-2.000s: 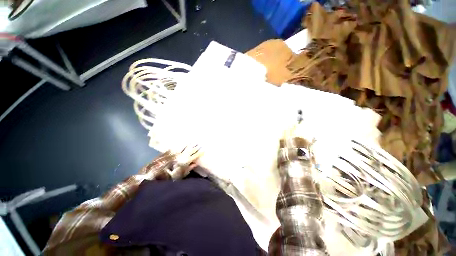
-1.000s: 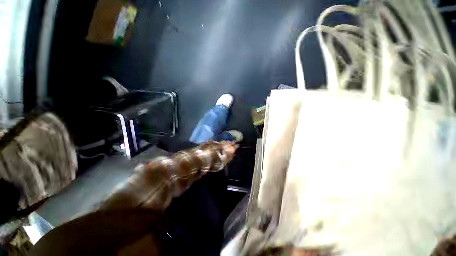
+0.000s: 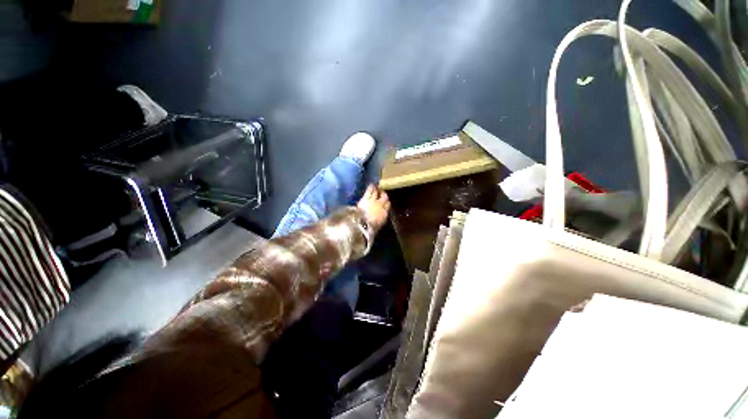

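Note:
A stack of cream bag panels [image 3: 525,286] fills the lower right, with several sheet edges showing on its left side. Long cream handles [image 3: 555,131] loop up from its top edge. A brighter white sheet [image 3: 648,352] lies over the front. My left hand [image 3: 376,206], in a brown plaid sleeve, is small at the middle, beside the near left corner of a cardboard box [image 3: 439,173]. Whether it touches the box or holds anything is unclear. My right hand is not in view.
A black metal frame with clear-looking sides [image 3: 205,184] stands at left. A leg in jeans with a white shoe [image 3: 358,147] is on the dark floor. Striped cloth [image 3: 29,270] is at the left edge. Red and white items [image 3: 525,184] lie behind the panels. Another box [image 3: 115,11] is at top left.
The view has swung from the table of stacked bag parts to the floor and the cream panels. Since the last earlier frame, the cardboard box has come into fuller view beside my left hand.

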